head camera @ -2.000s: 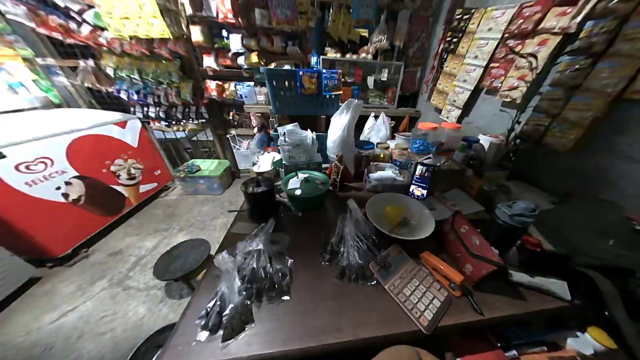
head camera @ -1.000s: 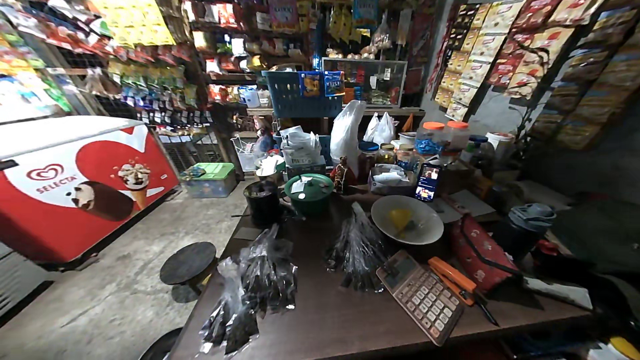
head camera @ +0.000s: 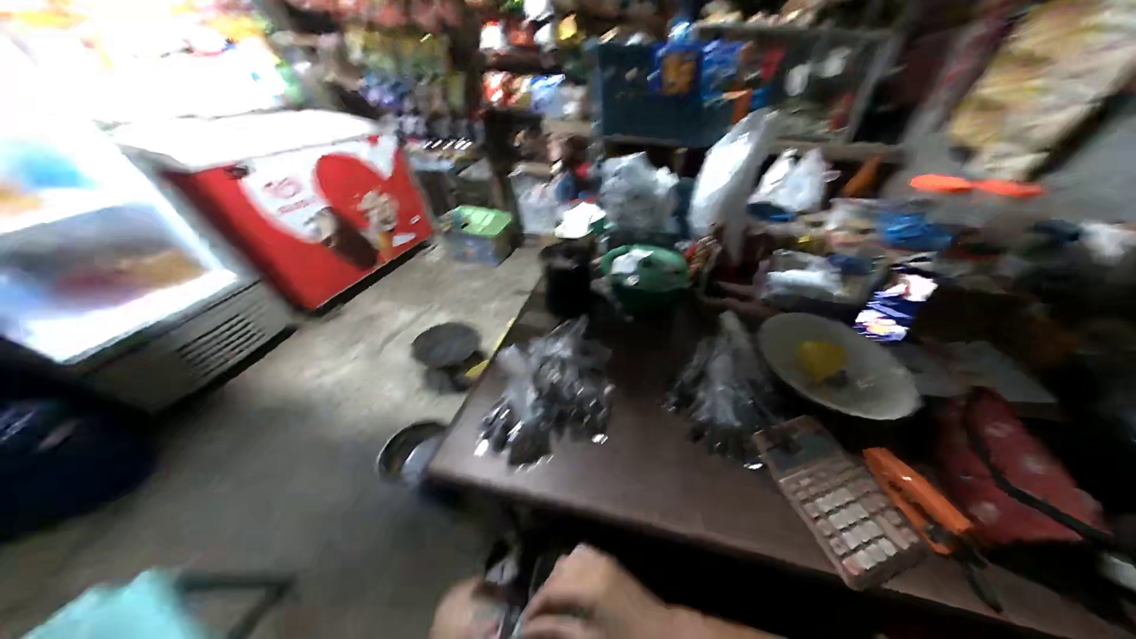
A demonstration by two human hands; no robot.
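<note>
At the bottom edge, blurred and partly cut off, my left hand [head camera: 465,611] and my right hand [head camera: 590,596] are close together in front of the table. A dark, shiny item [head camera: 515,581] shows between them, and the fingers of both are closed around it; its kind is unclear. Beyond them, clear plastic bags with dark contents [head camera: 546,390] lie on the brown table [head camera: 612,479], with another such bunch [head camera: 723,390] to the right. A calculator [head camera: 843,506] lies right of that bunch, beside an orange-handled tool [head camera: 919,497]. Behind the calculator is a pale bowl [head camera: 861,395] holding something yellow.
A red patterned pouch [head camera: 1012,470] and a lit phone [head camera: 895,306] are on the right. Toward the table's back stand a green basin [head camera: 646,280] and a dark pot [head camera: 568,275]. A round stool [head camera: 446,346], a basin [head camera: 410,448] and a red freezer [head camera: 306,209] stand left.
My hands have come into view at the bottom edge, with the dark item between them. The view has swung to the left and is blurred.
</note>
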